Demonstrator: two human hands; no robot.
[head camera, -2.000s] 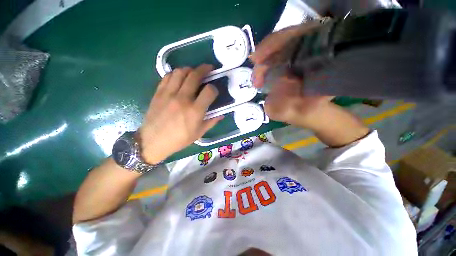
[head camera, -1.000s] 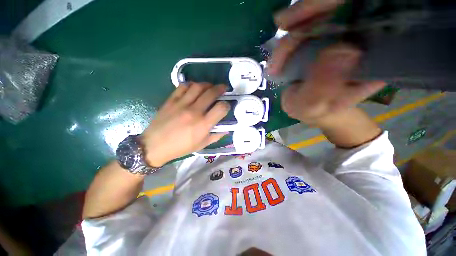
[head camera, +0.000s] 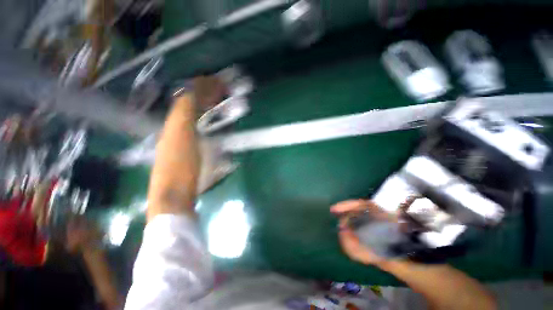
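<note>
The picture is heavily blurred. My left hand (head camera: 209, 91) is stretched out at the upper left, beyond the pale rail, touching or overlapping white plastic frames (head camera: 229, 112). Its fingers are too smeared to show a grip. My right hand (head camera: 358, 242) is at the lower right, closed around a blurred grey body that looks like the electric screwdriver (head camera: 383, 236). It is just left of the white and dark screw feeder (head camera: 500, 136).
A pale metal rail (head camera: 327, 128) crosses the green bench (head camera: 291, 187). More white frames (head camera: 418, 69) lie beyond it, others (head camera: 476, 63) further right. Another person's arm (head camera: 97, 266) and red clothing (head camera: 21, 233) show at the lower left.
The view has swung to the bench's far side and feeder. My left hand has left the three frames near my body and reached forward over the rail. My right hand is now beside the feeder.
</note>
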